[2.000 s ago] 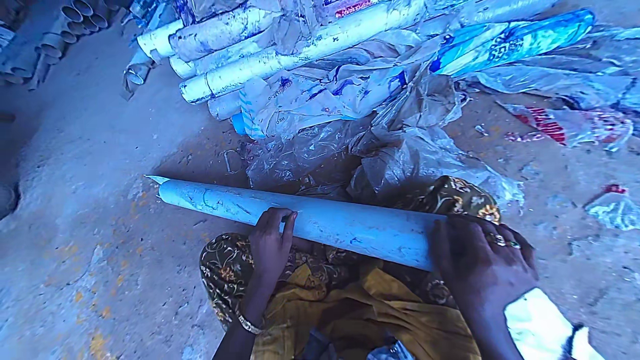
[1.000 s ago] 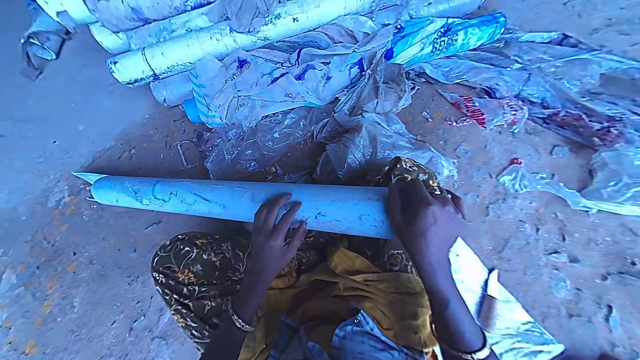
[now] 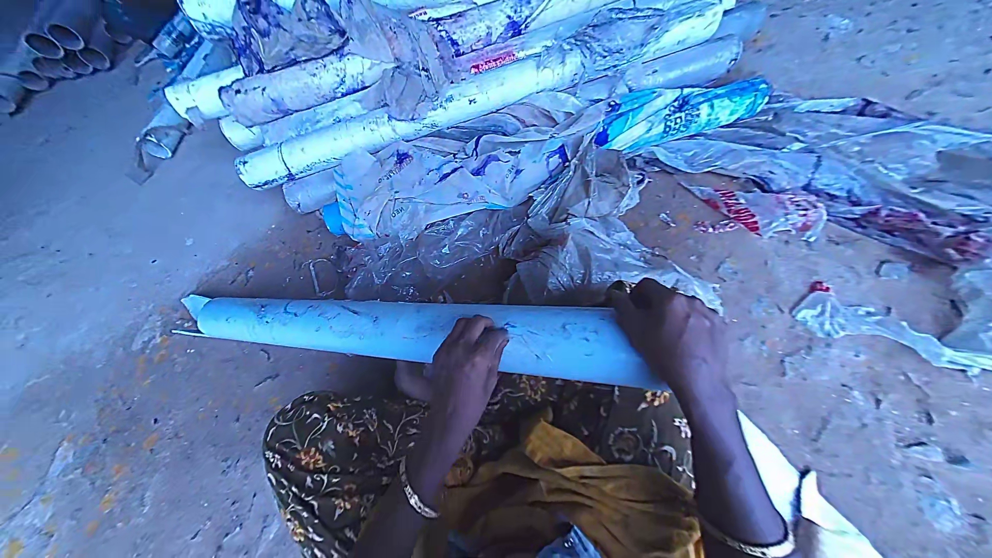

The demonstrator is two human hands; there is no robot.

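Observation:
A pale roll of sheet material (image 3: 349,329) lies crosswise in front of my folded legs, with a loose pointed edge sticking out at its left end. My left hand (image 3: 469,353) rests on the roll near its middle, fingers bent over the top. At the roll's right end, my right hand (image 3: 673,329) is closed around the edge; its fingertips are partly hidden. Patterned cloth (image 3: 341,449) covers my legs just below the roll.
Beyond the roll lies a pile of long white rolls (image 3: 403,124), some wrapped in plastic. Crumpled clear plastic (image 3: 581,256) sits close behind my roll. More plastic sheeting (image 3: 876,170) spreads to the right. Several open tubes (image 3: 66,50) are stacked at the far left. The ground is rough.
My right hand has closed over the roll's right end, where it lay flatter two seconds ago. My left hand stays on the roll, further from its left end than at first.

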